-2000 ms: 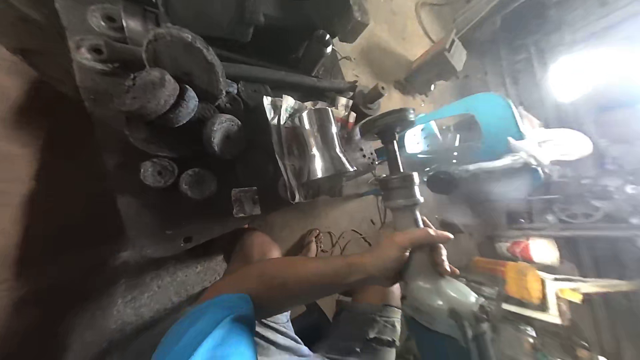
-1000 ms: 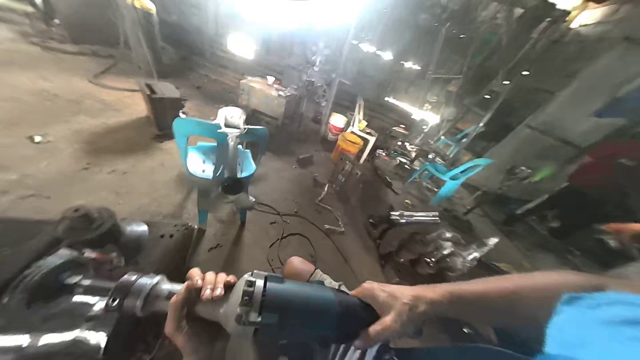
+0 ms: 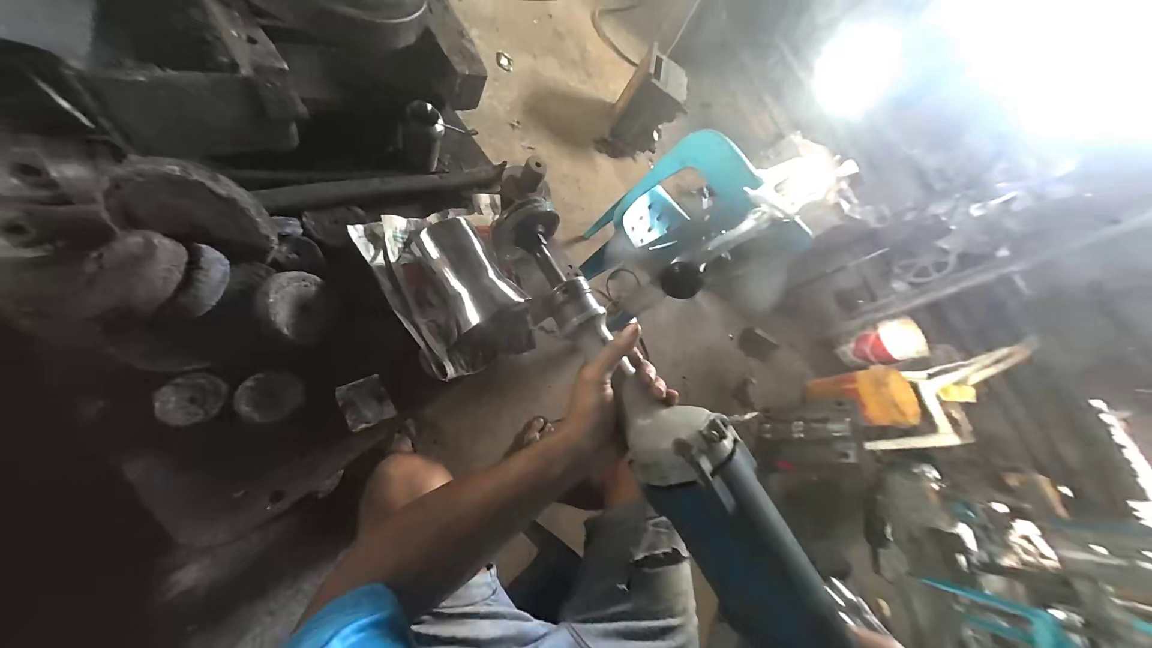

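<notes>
My left hand (image 3: 605, 387) is wrapped around the slim metal neck of a blue and grey electric straight grinder (image 3: 693, 459). At the bottom right edge, partly cut off, my right hand (image 3: 871, 632) holds the rear of its body. A long spindle runs up and left from the neck to a round grinding wheel (image 3: 531, 220). Beside the wheel a shiny, waisted metal cylinder (image 3: 463, 274) lies on crumpled printed wrapping (image 3: 382, 256). Whether wheel and cylinder touch is not clear.
Left lie several worn round discs (image 3: 292, 306), a small square block (image 3: 364, 402) and a dark metal bar (image 3: 378, 191). A turquoise plastic chair (image 3: 711, 162) stands beyond the wheel. Rightward are a yellow container (image 3: 868, 396) and a red-and-white bucket (image 3: 886, 342). My knees are below.
The view has swung strongly from the room back to the discs and shiny cylinder. My left hand stays on the grinder's neck; my right hand, on its body one second ago, is now mostly out of frame.
</notes>
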